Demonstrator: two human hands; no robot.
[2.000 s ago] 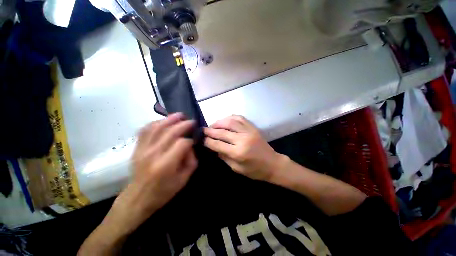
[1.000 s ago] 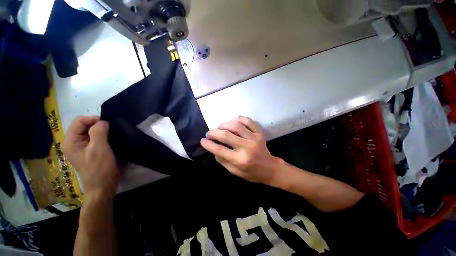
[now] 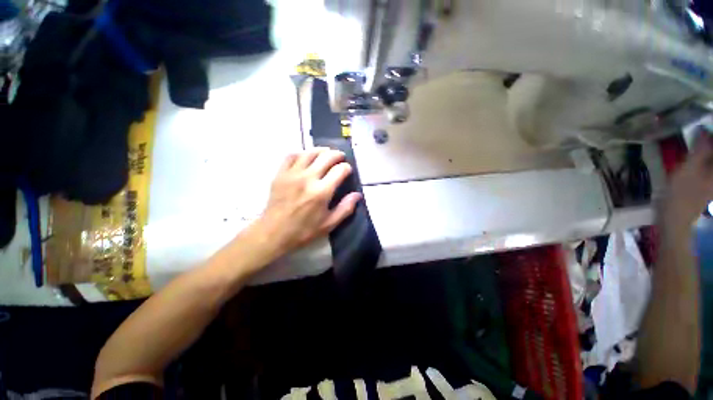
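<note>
A black folded band (image 3: pixel 357 238) runs from under the needle area of the sewing machine head (image 3: pixel 485 39) down over the table's front edge toward my lap. My left hand (image 3: pixel 313 191) lies on the band just in front of the needle area, fingers bent over it. My right hand (image 3: pixel 696 180) is far off at the right edge, blurred, beside the right end of the machine. A small whitish patch shows by its fingers; whether it holds anything cannot be told.
Stacked black pieces (image 3: pixel 74 117) with a blue strip lie on the table's left. Yellow printed tape (image 3: pixel 134 226) covers the left edge. A tray with small tools (image 3: pixel 625 176) is at the table's right end. A red basket (image 3: pixel 543 328) with white and dark scraps stands below.
My left hand has left the opened-out cloth and moved onto the band near the needle. My right hand has let go of the cloth and moved far right. The band now lies straighter; the view has shifted.
</note>
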